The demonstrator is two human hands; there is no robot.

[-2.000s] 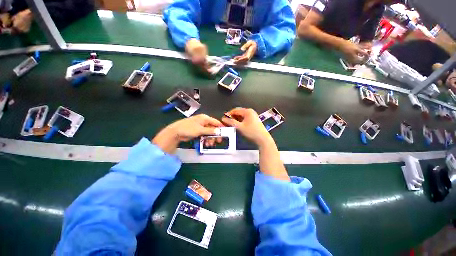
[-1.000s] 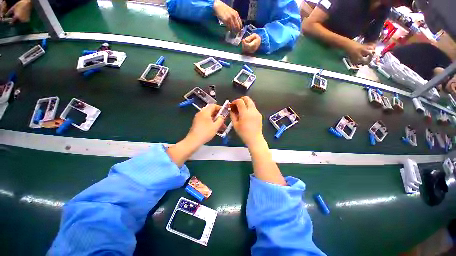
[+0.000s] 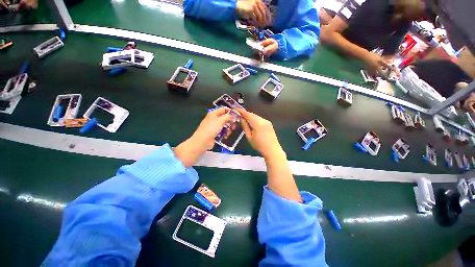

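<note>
My left hand [image 3: 207,130] and my right hand [image 3: 259,133] together hold a white housing frame [image 3: 235,138] by its upper end, above the conveyor belt. The frame's large window faces me and a blue battery cell [image 3: 227,150] shows at its lower edge. My fingertips meet at the top of the frame and hide what they touch. On the near green ledge lies another white housing [image 3: 217,228] with a dark purple circuit board at its upper left. An orange-brown sub-assembly [image 3: 209,194] with a blue cell [image 3: 203,202] lies just behind it.
The dark green belt [image 3: 156,112] carries several white housings with blue cells. A pale metal rail [image 3: 136,152] separates it from my ledge. A loose blue cell [image 3: 334,219] lies right of my sleeve; stacked white parts [image 3: 424,195] and a black item [image 3: 448,206] lie farther right. Workers sit opposite.
The held frame has turned from lying flat, to edge-on, to window facing me. Housings on the belt have shifted right. The opposite worker's hands have moved. The parts on my ledge stay put.
</note>
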